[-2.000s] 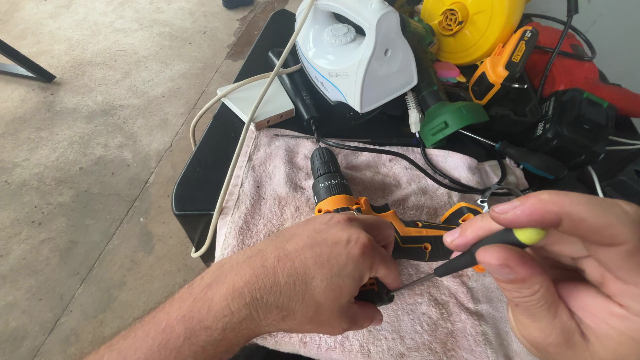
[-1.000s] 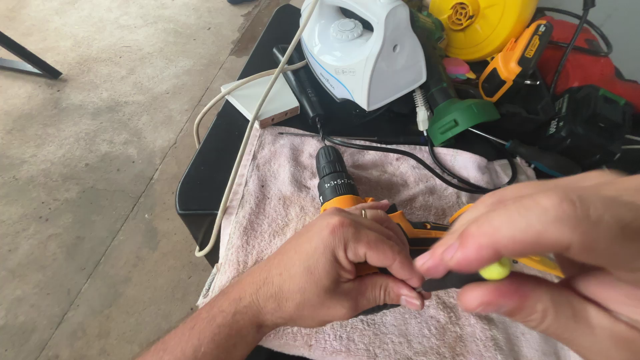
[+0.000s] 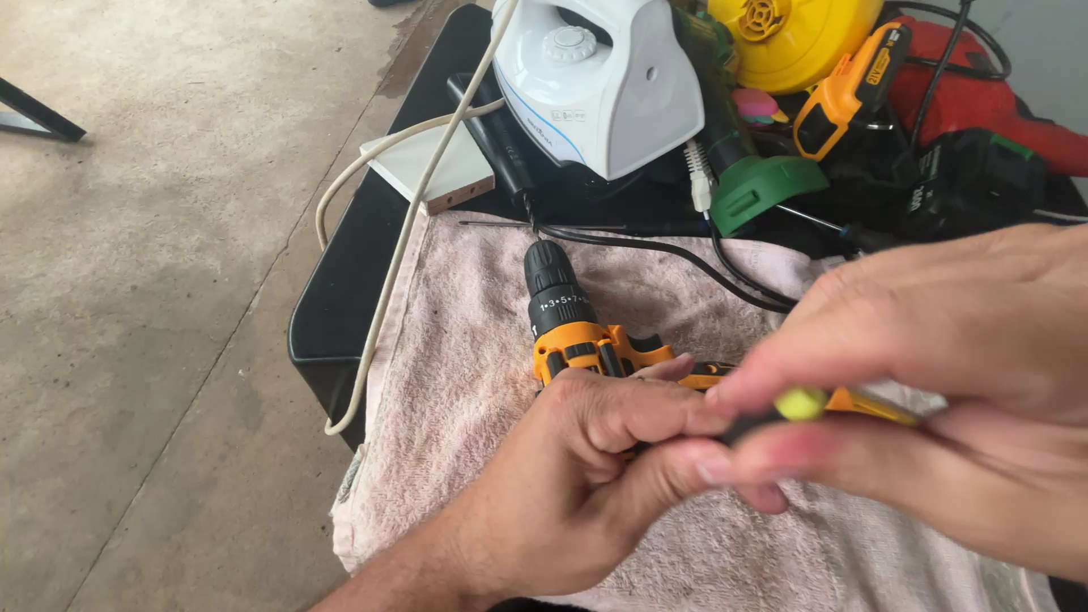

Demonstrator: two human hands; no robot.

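Observation:
An orange and black cordless drill [image 3: 568,323] lies on a pink towel [image 3: 459,408], its chuck and bit pointing away from me. My left hand [image 3: 586,476] is over the drill's rear, with thumb and forefinger pinched near the front end of a screwdriver [image 3: 756,416]. The black handle with a yellow-green end is between the thumb and fingers of my right hand [image 3: 918,374], which is blurred. The screwdriver's tip is hidden behind my left hand. Much of the drill's grip is also covered by my hands.
Beyond the towel stand a white clothes iron [image 3: 599,85], a white box [image 3: 433,166], a green tool part [image 3: 765,191], a yellow round housing [image 3: 765,38], an orange battery [image 3: 850,89] and a black battery [image 3: 977,178]. A beige cord [image 3: 399,280] hangs over the black table edge [image 3: 327,314].
My right hand has moved left, close against my left hand. The screwdriver's shaft, seen two seconds ago, is now hidden. My left thumb and forefinger have come up to the screwdriver.

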